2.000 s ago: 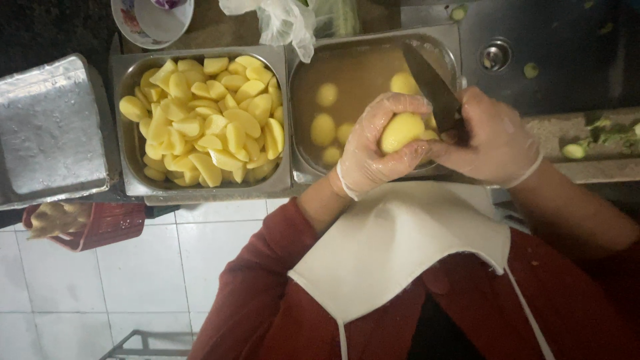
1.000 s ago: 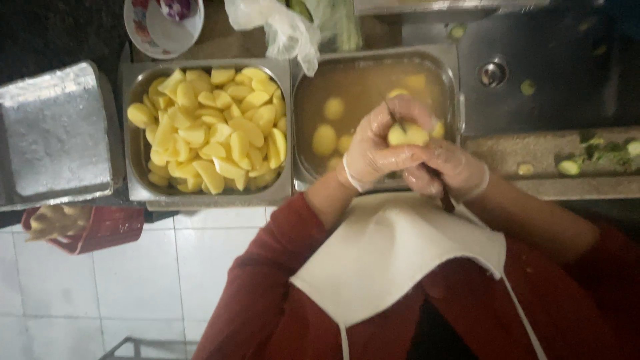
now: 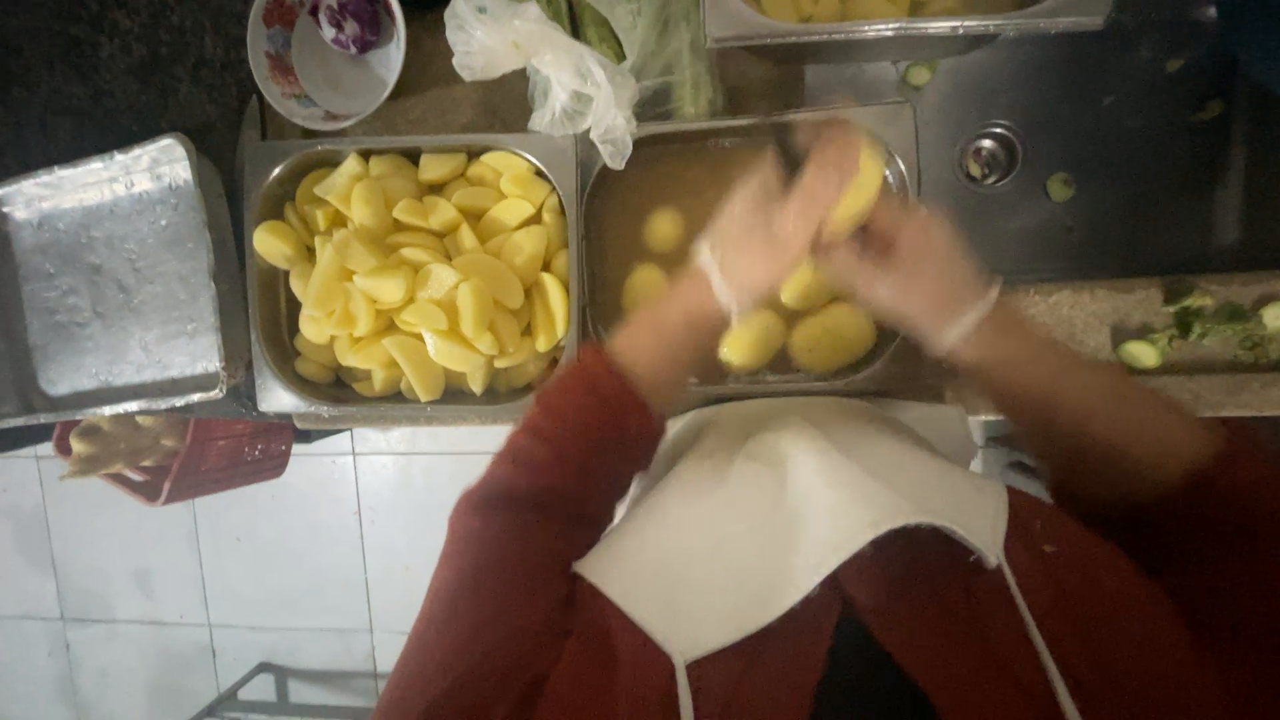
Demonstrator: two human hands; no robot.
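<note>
My left hand [image 3: 775, 225], in a clear glove, is blurred above the pan of water [image 3: 905, 160] and holds a peeled potato [image 3: 858, 190]. Against its lower end is my gloved right hand [image 3: 915, 270], curled, with the knife's handle hidden in it. A dark, blurred part of the knife [image 3: 788, 150] shows past the fingers of my left hand. Whole peeled potatoes [image 3: 832, 337] lie in the cloudy water under my hands. To the left, a steel pan [image 3: 262, 370] is heaped with cut potato pieces [image 3: 425, 280].
An upside-down or shallow metal tray [image 3: 115, 280] lies far left, above a red basket [image 3: 230, 460] with ginger-like roots. A flowered bowl [image 3: 275, 60], a plastic bag [image 3: 580, 85] and another potato pan [image 3: 900, 32] stand beyond. The sink drain [image 3: 990, 157] and scraps [image 3: 1140, 353] are at right.
My hands have moved apart slightly from their close grip around the potato one second ago. The view has shifted a little, showing more of the pan at the top.
</note>
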